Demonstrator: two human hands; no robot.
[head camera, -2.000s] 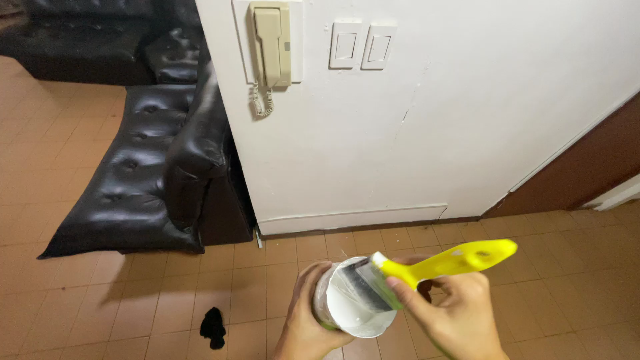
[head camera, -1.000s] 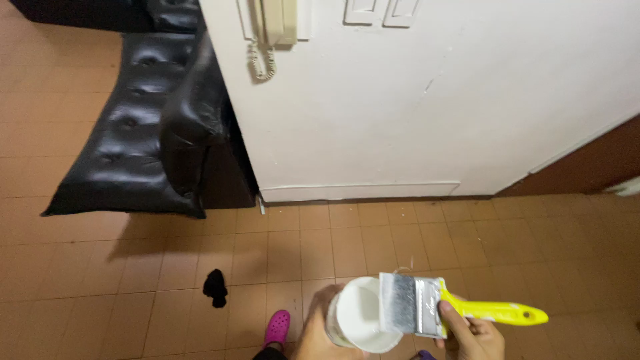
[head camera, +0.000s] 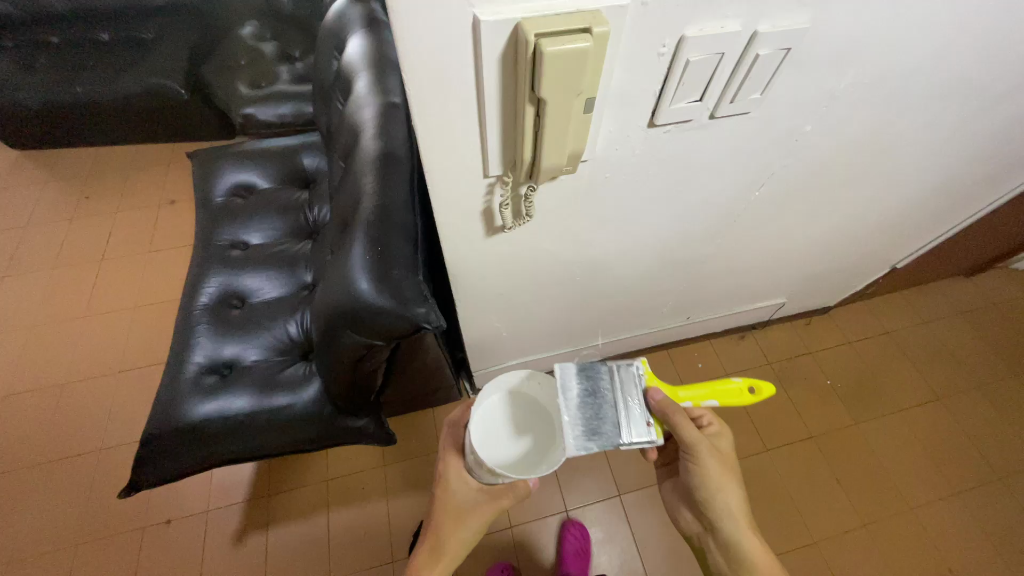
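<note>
A white cup-shaped container (head camera: 518, 428) with white paint inside is gripped from its left side and below by my left hand (head camera: 468, 488). My right hand (head camera: 694, 448) holds a wide paintbrush (head camera: 632, 404) by the base of its yellow handle. Its dark bristles carry white paint, most thickly at the tip, and point left at the container's right rim. Whether the bristles touch the rim I cannot tell. The brush lies roughly level, with the metal ferrule between bristles and handle.
Ahead stands a white wall (head camera: 688, 224) bearing a beige intercom handset (head camera: 564, 104) with a coiled cord and two white switches (head camera: 694, 78) (head camera: 762, 72). A black tufted sofa (head camera: 256, 296) is at the left, on a tiled floor (head camera: 304, 512). Below, a pink shoe (head camera: 574, 546) shows.
Two seconds ago the bristles were inside the container; one second ago the brush was out, over its right rim. It is now beside that rim, still in my right hand.
</note>
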